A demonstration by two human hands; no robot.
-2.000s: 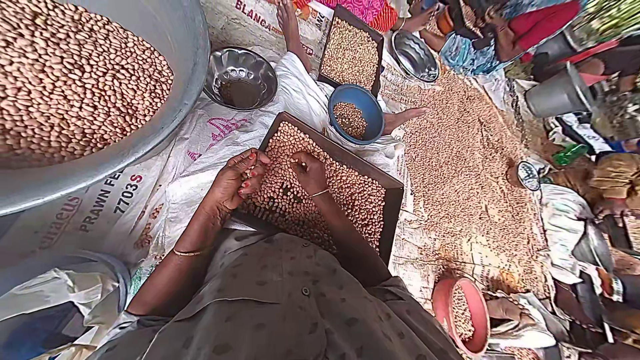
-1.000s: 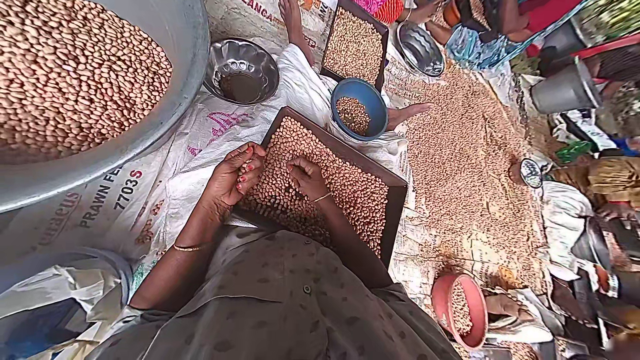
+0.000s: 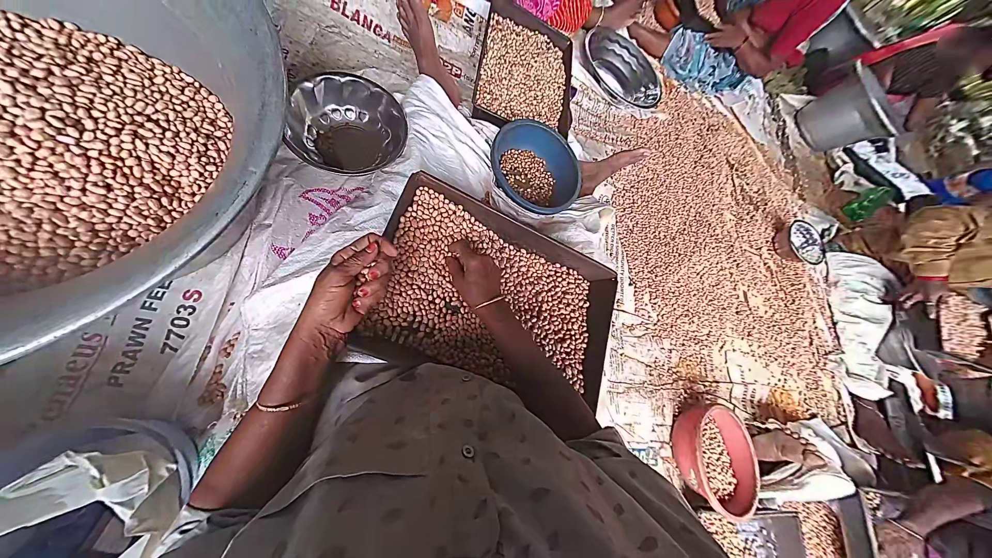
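Observation:
A dark rectangular tray full of pinkish-brown nuts or beans lies in front of my body. My left hand is over the tray's left edge, palm partly up with its fingers curled; whether anything lies inside them cannot be seen. Over the middle of the tray, my right hand reaches down, its fingertips touching the nuts, and what they pinch is hidden. Beyond the tray sits a blue bowl with some nuts in it. A fluted metal bowl holding something dark stands at the upper left of the tray.
A large metal basin of nuts fills the upper left. Another tray, a steel bowl and a co-worker's foot lie beyond. Nuts cover the sheeting at right, near a pink bowl. Other people sit along the right side.
My right hand has moved away from my left hand, farther over the nuts. My left hand stays near the tray's left edge with its fingers curled.

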